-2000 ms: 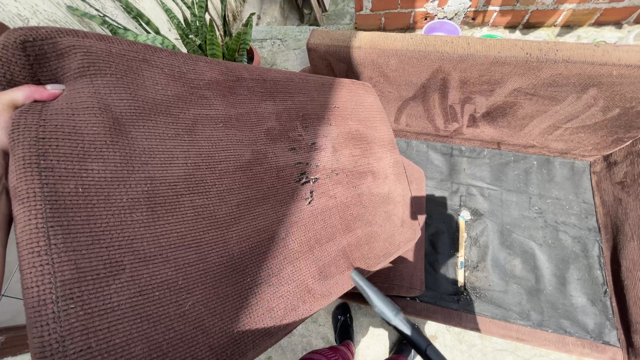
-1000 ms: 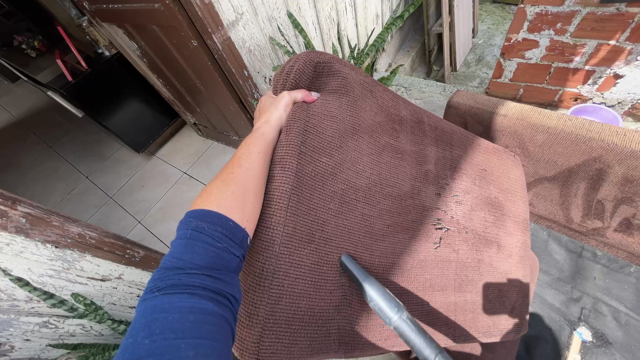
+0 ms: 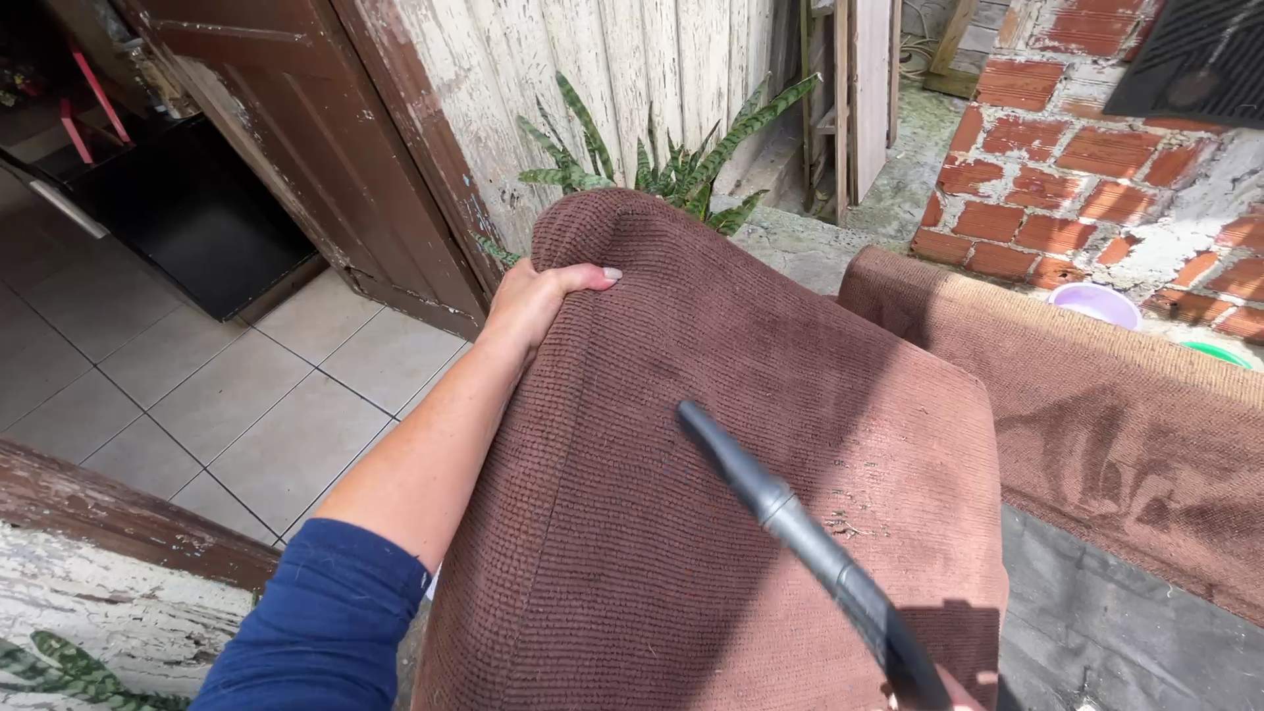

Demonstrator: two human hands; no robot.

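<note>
My left hand (image 3: pixel 553 296) grips the upper left edge of a brown ribbed sofa cushion (image 3: pixel 642 513), thumb on the near face and fingers hidden behind the edge. A grey and black vacuum cleaner wand (image 3: pixel 790 513) with a crevice nozzle lies across the cushion face, its tip near the upper middle. At the bottom right edge, a small part of my right hand (image 3: pixel 956 691) shows around the wand's lower end; most of it is out of frame. Small dark debris or worn spots (image 3: pixel 844 523) mark the sunlit right part of the cushion.
A brown sofa frame (image 3: pixel 1116 434) with a dark fabric base (image 3: pixel 1126 602) stands at right. Behind it are a lilac bowl (image 3: pixel 1096 304) and a brick wall (image 3: pixel 1047 188). Snake plants (image 3: pixel 681 168) grow behind the cushion. At left, a brown door (image 3: pixel 336 128) stands by a tiled floor (image 3: pixel 286 415).
The view has swung left since the earliest frame. The nozzle tip, near the cushion's lower right edge two seconds ago, is now on its upper middle. My left hand keeps its hold on the cushion's edge.
</note>
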